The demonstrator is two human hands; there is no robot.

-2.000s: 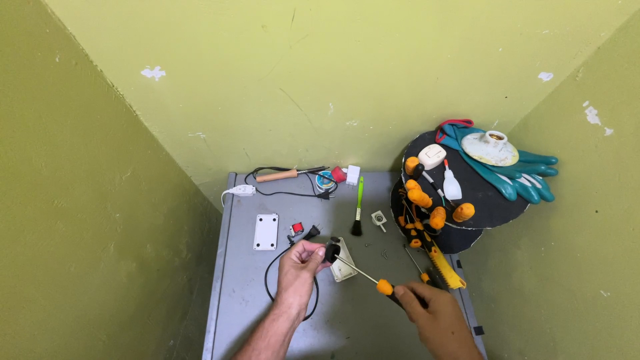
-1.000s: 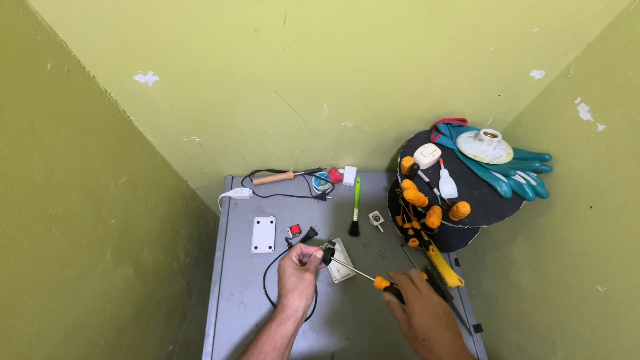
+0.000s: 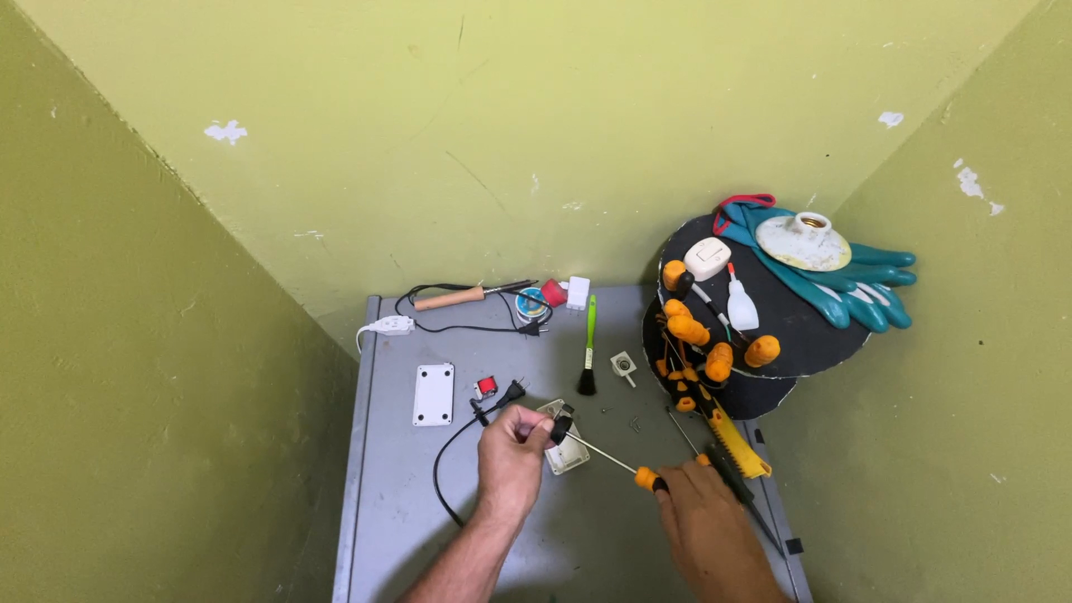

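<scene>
My left hand (image 3: pixel 512 452) pinches a small black round part (image 3: pixel 561 430) between thumb and fingers, above a white plastic box half (image 3: pixel 569 456) on the grey metal table. My right hand (image 3: pixel 699 511) grips the orange and black handle of a screwdriver (image 3: pixel 615 461), whose shaft reaches left to the black part. Whether the tip sits in a screw cannot be told. Left of my left hand lie a black cord with a plug (image 3: pixel 512 392), a small red-topped part (image 3: pixel 487 386) and a white rectangular cover (image 3: pixel 434 394). A second screwdriver (image 3: pixel 687 435) lies just behind my right hand.
Along the back lie a soldering iron (image 3: pixel 450 299), a solder spool (image 3: pixel 531 305) and a green-handled brush (image 3: pixel 590 352). A small white socket part (image 3: pixel 623 366) and loose screws (image 3: pixel 635 425) lie mid-table. At right, a black round board (image 3: pixel 787 352) bears teal gloves (image 3: pixel 875 306), a lamp holder (image 3: pixel 804 243) and orange-handled tools.
My right hand's fingers have shifted on the screwdriver handle. My left hand stays in about the same place with the black part in it.
</scene>
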